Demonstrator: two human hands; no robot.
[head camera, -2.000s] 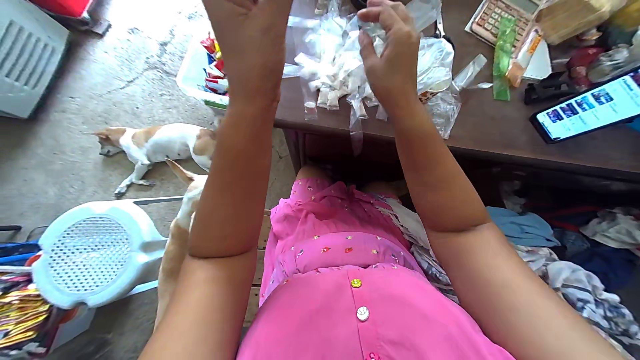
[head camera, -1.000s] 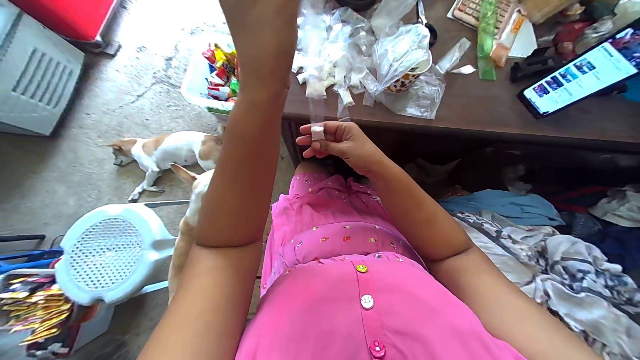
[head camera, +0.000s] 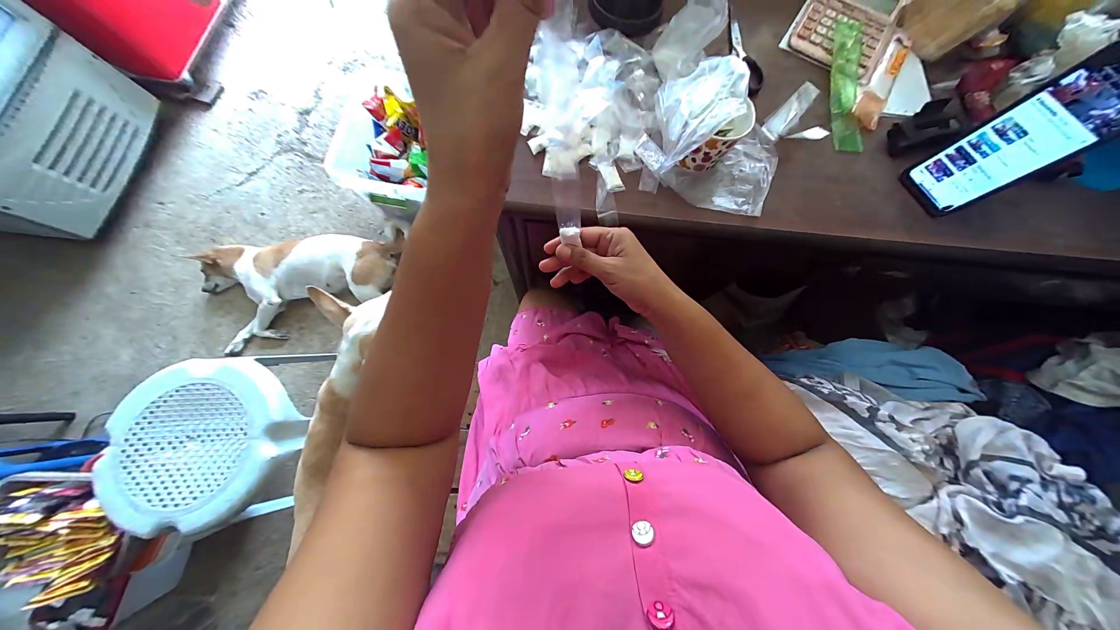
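My right hand (head camera: 604, 261) pinches the lower end of a narrow clear plastic bag (head camera: 568, 206), where a small white filling sits, just off the front edge of the dark table. My left hand (head camera: 468, 52) is raised at the top edge of the view, over the table's left end. Its fingers are partly cut off, so its grasp cannot be made out; the bag's upper part runs up close beside it. Behind the bag lies a pile of small filled clear packets (head camera: 604, 105). A patterned paper cup (head camera: 719, 144) with crumpled plastic stands right of the pile.
Scissors (head camera: 744, 57), a calculator (head camera: 844, 35) and a lit phone (head camera: 1015, 131) are on the dark table (head camera: 840, 201). A basket of colourful packets (head camera: 350, 162) is at the left. One dog (head camera: 306, 262) lies on the floor; another (head camera: 324, 420) is beside my left arm, near a white plastic chair (head camera: 188, 446).
Two seconds ago my right hand was up over the packet pile; it has come down to the table's front edge and holds the bag's filled end. My left hand stays raised.
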